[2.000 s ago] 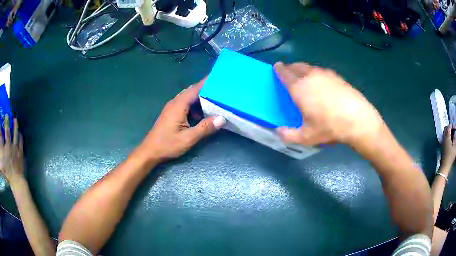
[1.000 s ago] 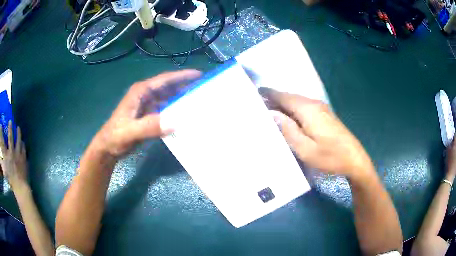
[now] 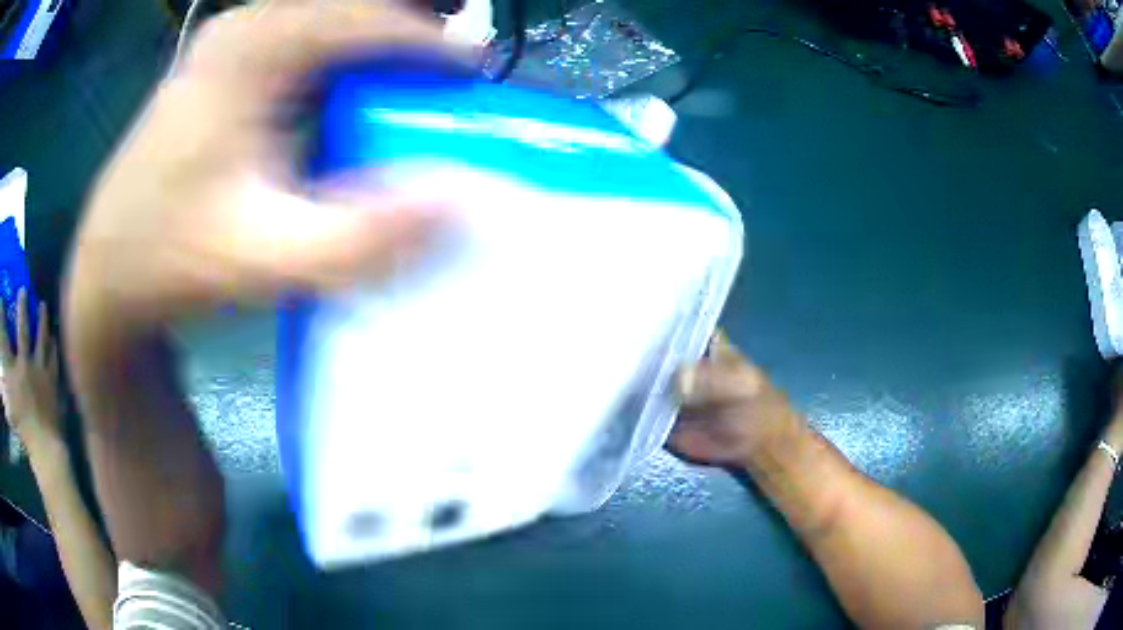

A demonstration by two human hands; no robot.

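A white carton with bright blue sides point(image 3: 493, 332) is raised close to the camera, large and blurred, with two small dark marks near its lower edge. My left hand point(image 3: 228, 234) grips its left upper part, thumb across the white face. At the carton's right end a clear or frosty rounded piece point(image 3: 653, 412) shows; whether it is the appliance unit or a wrapping is unclear. My right hand point(image 3: 733, 406) is at this piece, fingers curled on its edge and partly hidden behind it.
A dark green bench point(image 3: 887, 295) lies below. A clear plastic bag point(image 3: 597, 49), cables and red-tipped leads point(image 3: 954, 37) lie at the far edge. Another person's hand point(image 3: 31, 369) rests on a blue-and-white box at left. At right are a white oval part point(image 3: 1100, 283) and another person's arm.
The carton has been turned and lifted towards the camera. My left hand has moved up and nearer with it. My right hand has moved lower, to the carton's right end.
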